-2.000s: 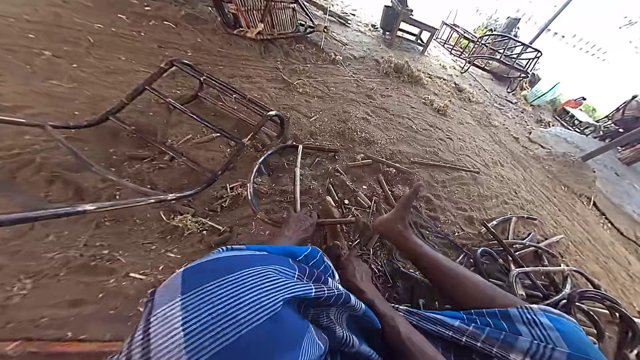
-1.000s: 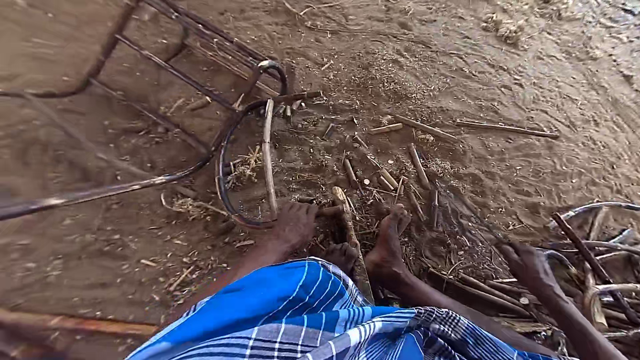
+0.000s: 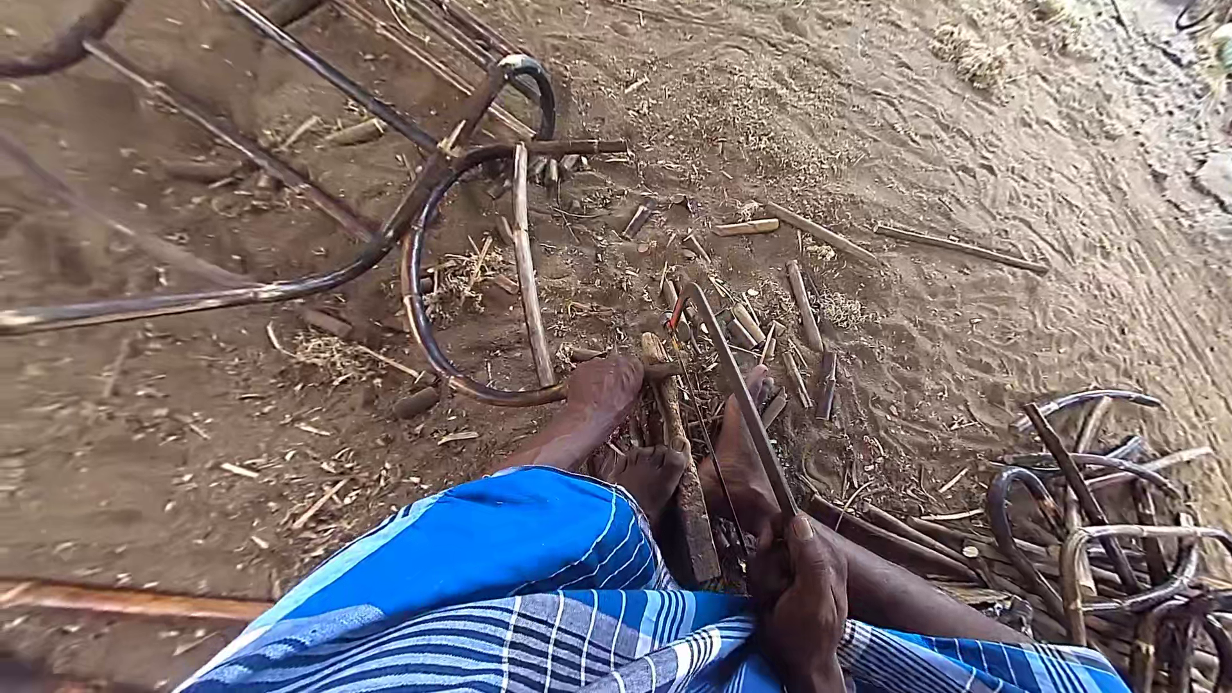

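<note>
My left hand (image 3: 604, 387) is closed around the lower end of a bent cane piece (image 3: 416, 289), whose tip lies across a wooden block (image 3: 685, 472) between my feet. A straight stick (image 3: 529, 269) spans the inside of that curve. In my right hand (image 3: 804, 587) is the handle end of a bow saw (image 3: 739, 385); its thin blade runs beside the block, near the cane tip. Whether the blade touches the cane cannot be told. My bare feet (image 3: 650, 476) stand on either side of the block.
A bent cane frame (image 3: 327, 279) stands at the upper left. Short cane offcuts (image 3: 747, 227) and shavings litter the sandy ground ahead. Bent cane pieces (image 3: 1088, 529) are heaped at the right. A brown pole (image 3: 135, 599) lies at the lower left.
My right hand, reaching to the right near the cane heap a second ago, is back by my feet with the bow saw. My left hand stays on the bent cane.
</note>
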